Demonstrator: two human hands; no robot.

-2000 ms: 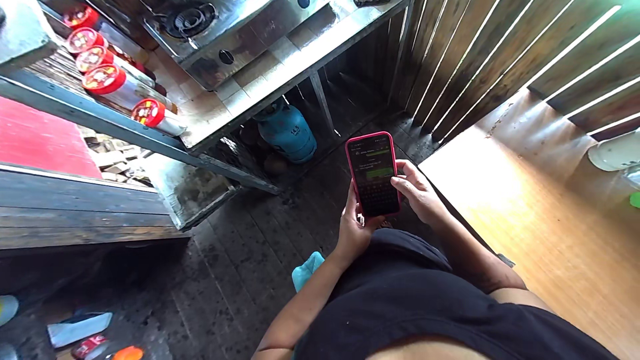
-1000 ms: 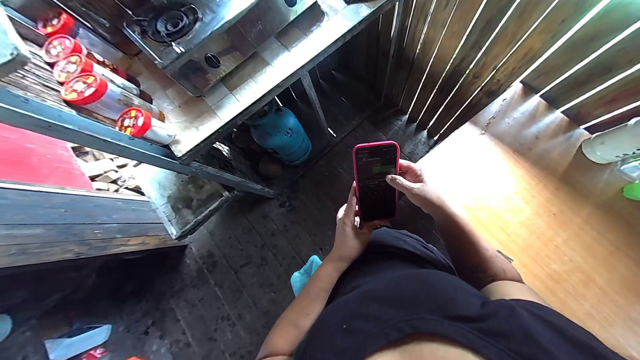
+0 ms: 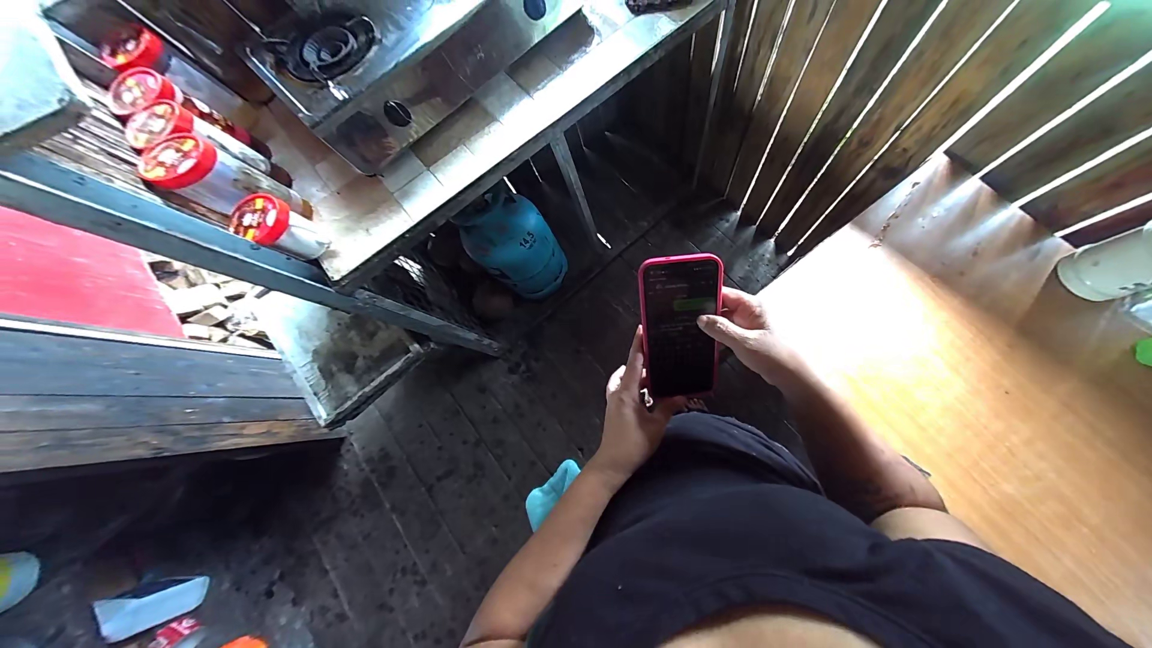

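A smartphone in a pink case (image 3: 680, 360) is held upright in front of my body, its dark screen facing me and showing a chat with a green bubble. My left hand (image 3: 632, 418) holds it around the lower left side and bottom edge. My right hand (image 3: 751, 337) is at its right side, with the thumb over the middle of the screen and the fingers partly hidden behind the phone. A light blue cloth-like item (image 3: 551, 493) shows beside my left forearm.
A gas stove (image 3: 369, 135) stands on a tiled counter (image 3: 423, 193), with several red-lidded jars (image 3: 261, 220) at its left. Below is a blue gas cylinder (image 3: 517, 243). A wooden surface (image 3: 1017, 405) lies at right by a slatted wall (image 3: 837, 99). Loose items, including a white packet (image 3: 151, 607), lie bottom left.
The right thumb has moved from the phone's right edge inward over the screen. The keyboard that was bright on the screen now looks dark. Both hands stay on the phone.
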